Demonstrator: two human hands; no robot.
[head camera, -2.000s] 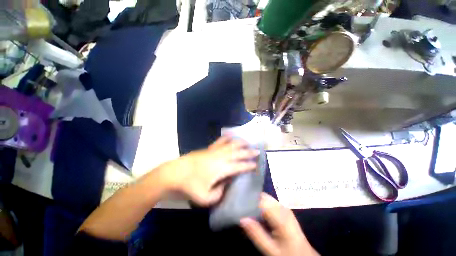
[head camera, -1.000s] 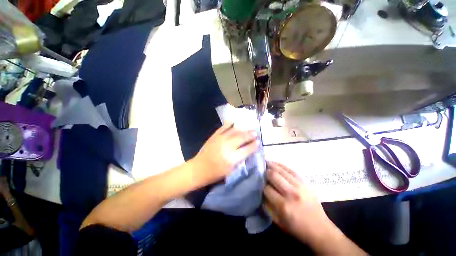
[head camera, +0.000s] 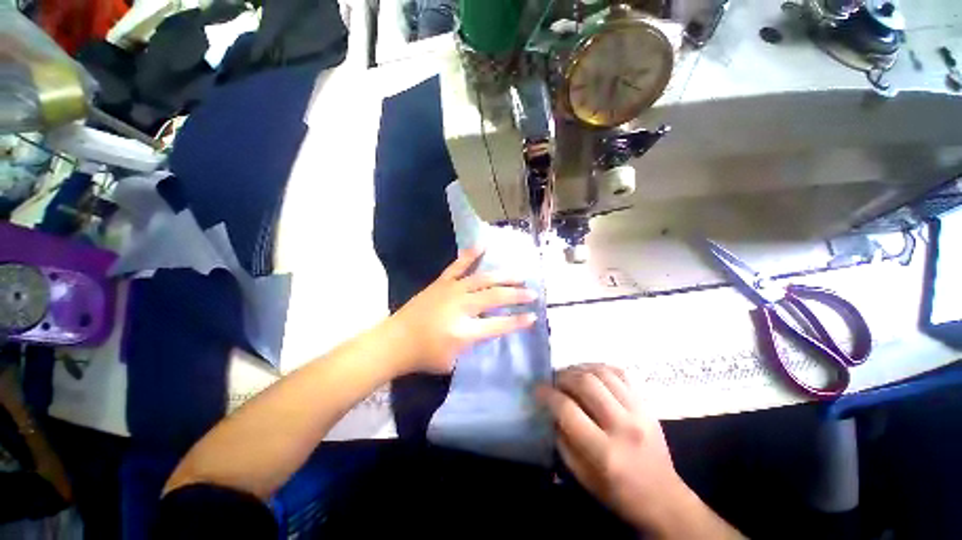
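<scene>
A light grey-blue piece (head camera: 496, 385) lies under the presser foot and needle (head camera: 540, 227), over a navy panel (head camera: 411, 211) that shows to its left. My left hand (head camera: 459, 316) lies flat on the light piece just in front of the needle, fingers apart. My right hand (head camera: 607, 427) pinches the right edge of the light piece near the table's front edge. The lower end of the piece reaches the front edge. The sewing machine (head camera: 738, 137) stands over the work. Whether the two layers are joined cannot be seen.
Shears (head camera: 802, 327) with dark red handles lie right of the needle. A navy stack (head camera: 237, 158), pale scraps (head camera: 179, 237) and a dark cloth (head camera: 179, 348) lie left. A purple device (head camera: 79, 290) is at far left. A blue basket (head camera: 316, 490) is below the edge. A person's arm (head camera: 32, 443) shows lower left.
The light piece has been turned and flattened and has moved forward under the needle. My right hand has moved from its lower end to its right edge. The view has shifted.
</scene>
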